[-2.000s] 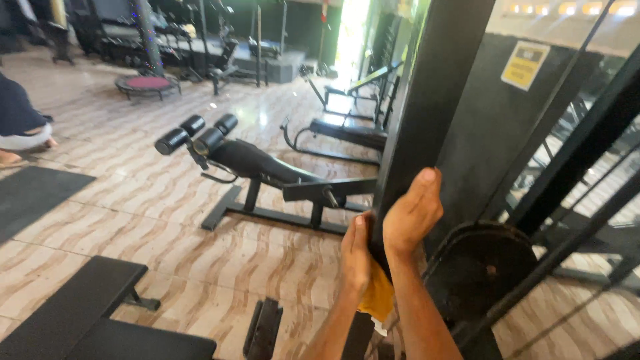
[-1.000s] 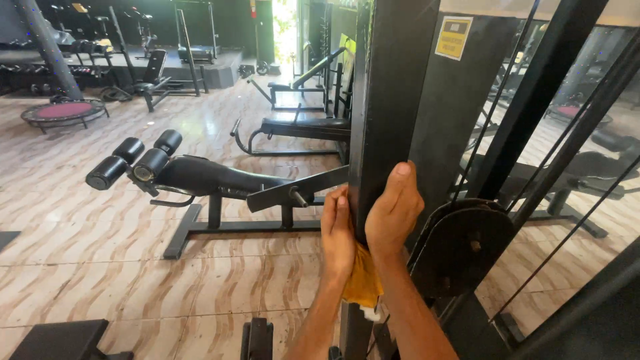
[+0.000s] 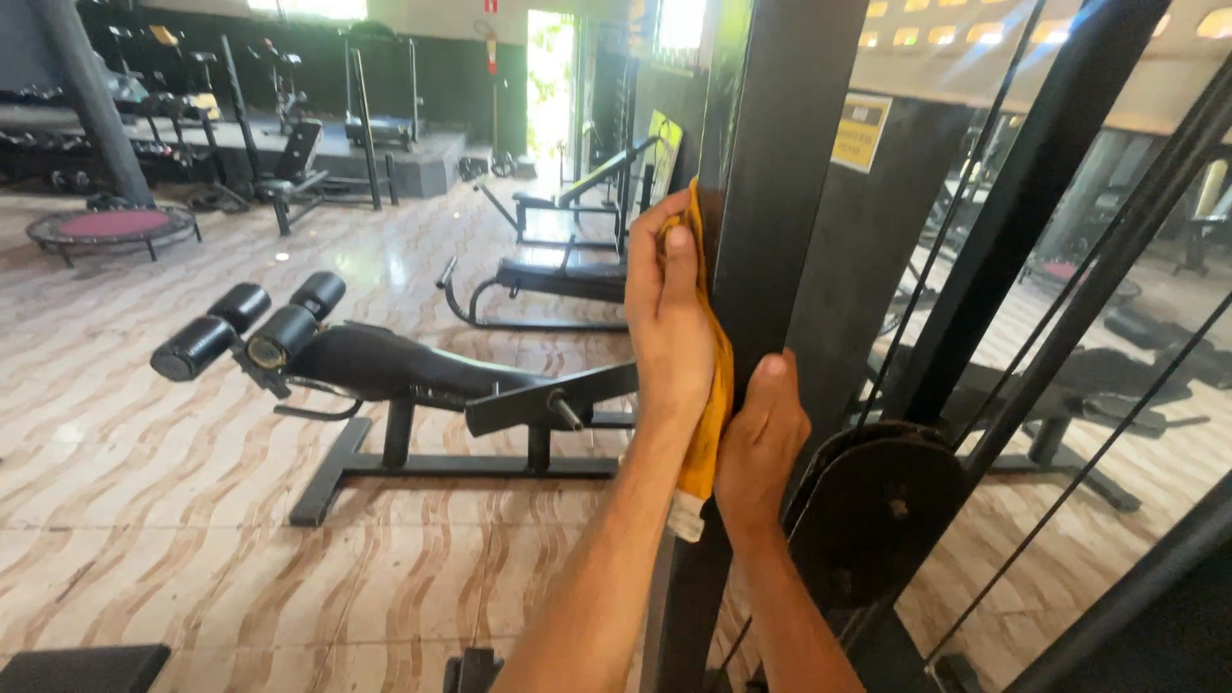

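A black metal upright of a cable machine rises through the middle of the head view. My left hand presses a yellow cloth against the upright's left face, its fingers bent over the cloth's upper part. The cloth hangs down between my hands, with a whitish tag at its lower end. Lower and to the right, my right hand is wrapped around the upright, thumb up; its fingertips are hidden. A black pulley wheel sits just right of my right wrist.
Slanted black bars and steel cables run at the right, before a mirror. A padded bench with foam rollers stands to the left on the tiled floor. Further back are another bench and a mini trampoline. A black pad juts in at lower left.
My left hand has moved up the upright with the yellow cloth, which was low between my wrists before. My right hand now sits below the left one. The view has swung left.
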